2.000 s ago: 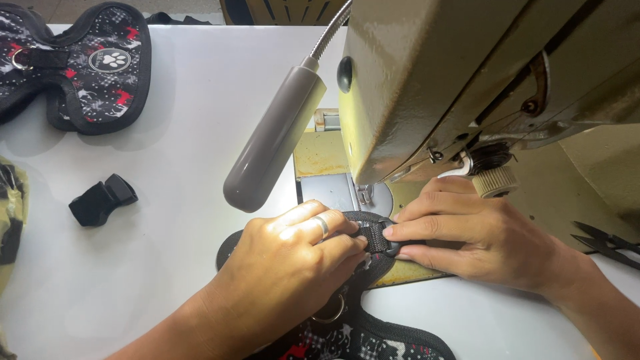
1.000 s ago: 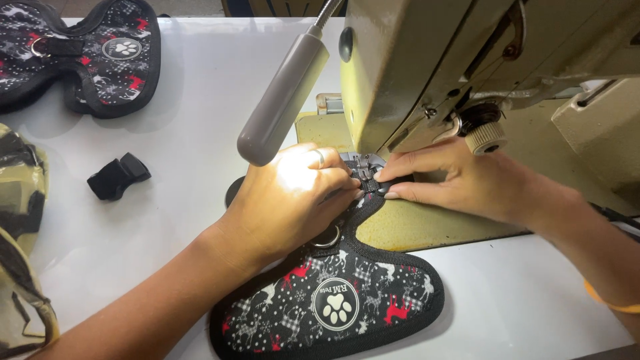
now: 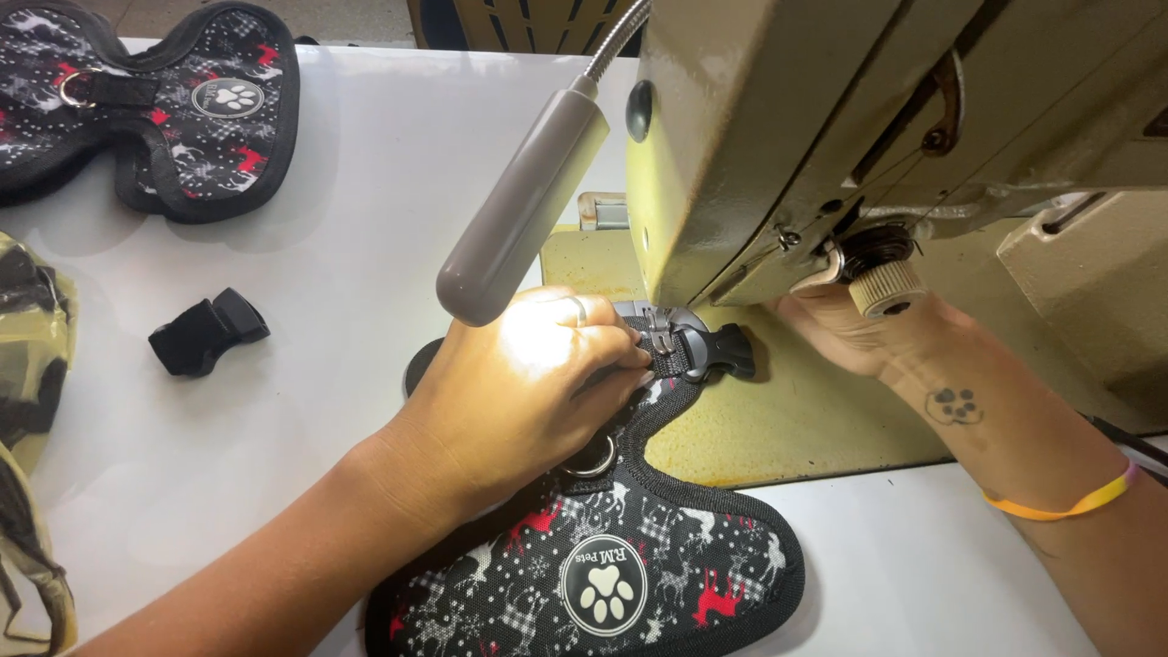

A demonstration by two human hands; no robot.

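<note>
A pet harness point(image 3: 675, 547) of black printed fabric with bound edges and a metal D-ring point(image 3: 593, 458) lies partly on the bed of a sewing machine point(image 3: 748, 137). My left hand point(image 3: 529, 383) presses on its upper part, fingertips on the black webbing strap point(image 3: 668, 360) beside the presser foot point(image 3: 659, 330). A black plastic side-release buckle point(image 3: 723, 353) sits at the strap's right end, free of both hands. My right hand point(image 3: 830, 328) is behind the thread tension knob point(image 3: 885, 278), under the machine head; its fingers are mostly hidden.
A gray lamp point(image 3: 525, 205) on a flexible neck hangs just above my left hand. At the upper left lies another printed harness point(image 3: 210, 109). A small black webbing piece with a buckle part point(image 3: 208, 333) rests on the white table, near a yellowish translucent bag point(image 3: 36, 356) at the left edge.
My right hand has let go of the buckle and strap and moved right, behind the tension knob. My left hand stays on the harness, more of which shows than two seconds ago.
</note>
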